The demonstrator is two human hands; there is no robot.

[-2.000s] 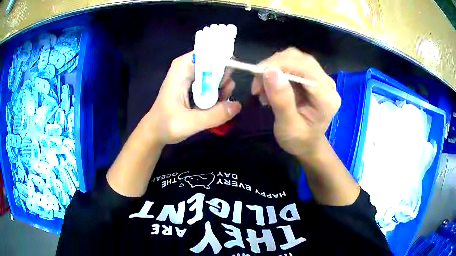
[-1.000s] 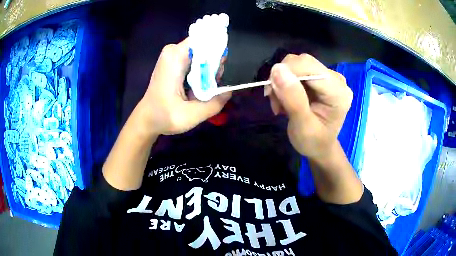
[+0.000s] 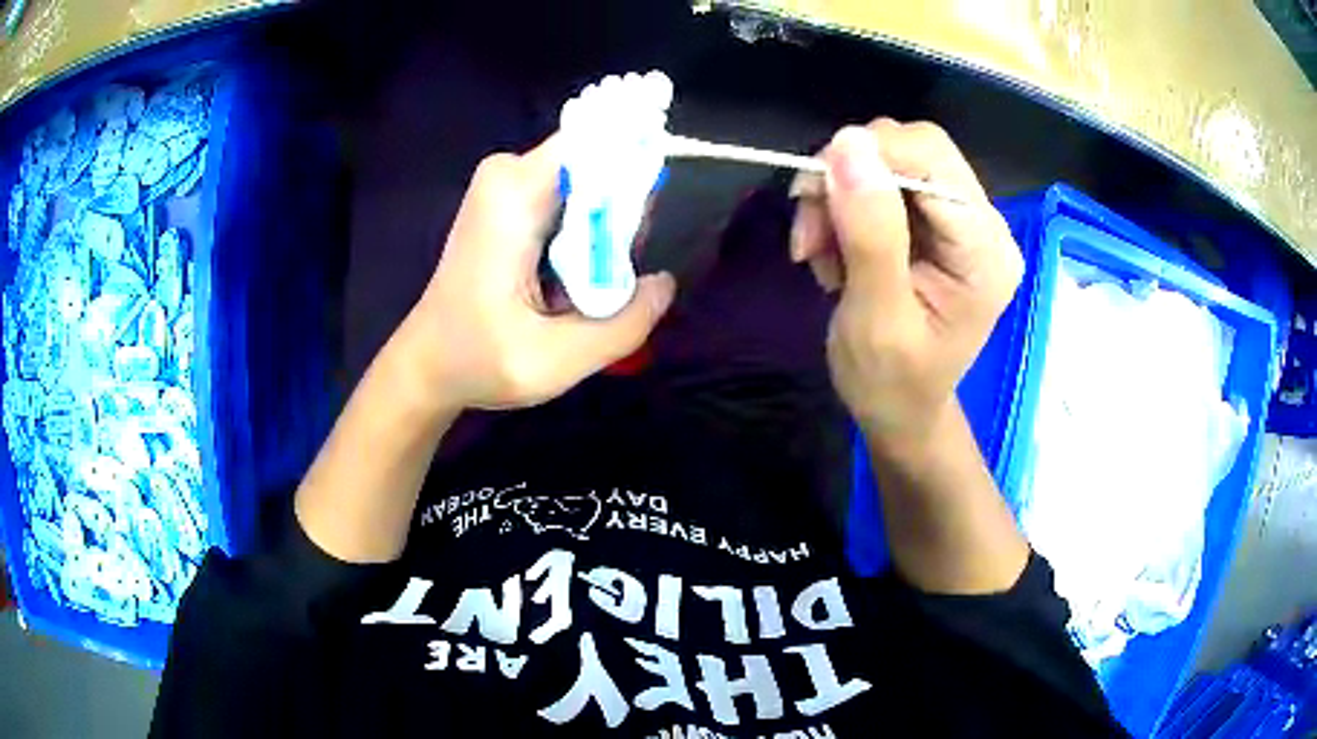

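Note:
A white foot part with toes pointing away from me and a blue-looking patch near its heel is held in my left hand. My left thumb lies beside the heel. My right hand holds a thin pale applicator stick like a pen. The stick's tip is at the right edge of the foot part, just below the toes. Any liquid at the tip cannot be made out. The fingers of my left hand behind the part are mostly hidden.
A blue bin full of pale oval sole pieces stands at the left. A blue bin with bright white parts stands at the right. A shiny tan table edge curves across the top. My black printed top is below.
The stick tip has moved from the heel up to the right edge near the toes. The foot part has shifted slightly down and right. Both hands keep their holds.

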